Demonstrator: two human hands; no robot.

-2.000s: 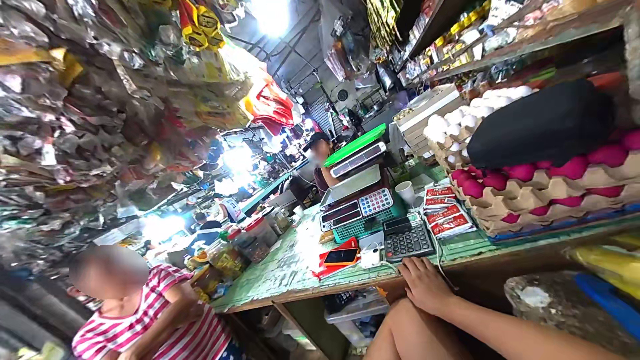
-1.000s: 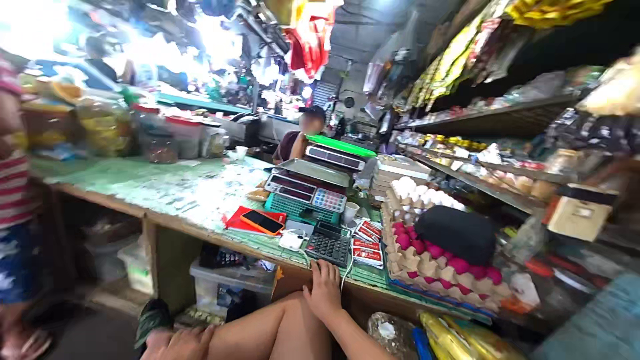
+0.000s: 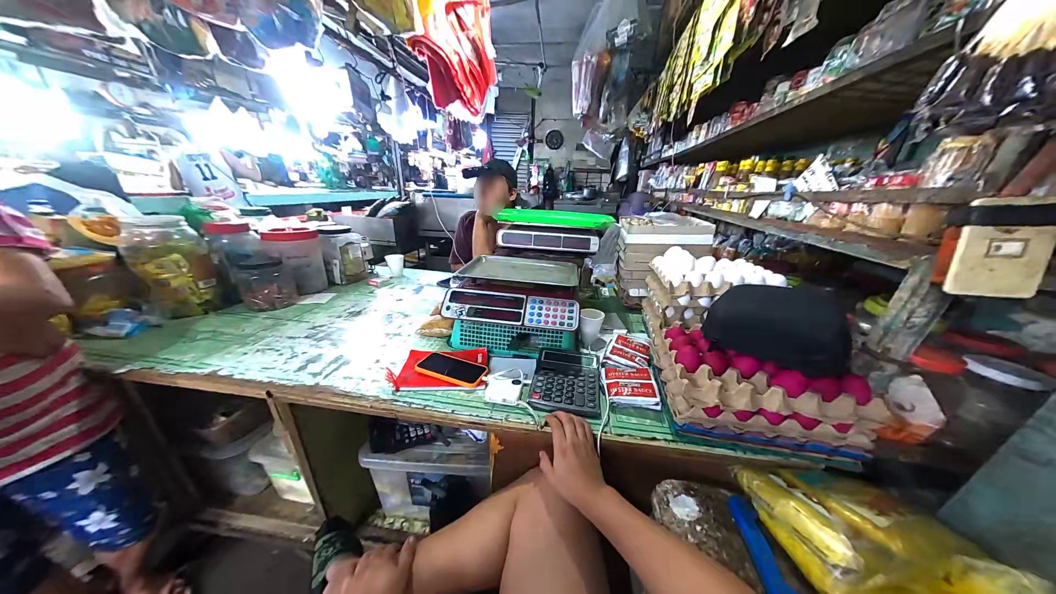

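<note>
My right hand [image 3: 573, 455] rests on my raised knee at the counter's front edge, fingertips just below a desk calculator [image 3: 566, 384]; it holds nothing. At the bottom, my left hand [image 3: 373, 569] lies over my lower leg near the ankle, partly cut off by the frame. Left of the calculator are a white charger with a cable [image 3: 503, 386] and a smartphone in an orange case [image 3: 450, 369] on a red pouch [image 3: 407, 379]. Behind them stands a digital scale [image 3: 511, 307] on a green basket. Red and white oyster sauce packets [image 3: 632, 383] lie right of the calculator.
Egg trays [image 3: 685, 388] with white and magenta eggs and a black cloth item [image 3: 780, 326] are stacked right. Plastic jars [image 3: 293, 260] line the counter's left. One person sits behind the scales; another stands at the left edge. Yellow packages [image 3: 866, 528] lie lower right, below shelves [image 3: 825, 91].
The view has swung level and leftward objects have shifted. My right hand stays by the calculator. My left hand, not visible two seconds ago, shows at my lower leg.
</note>
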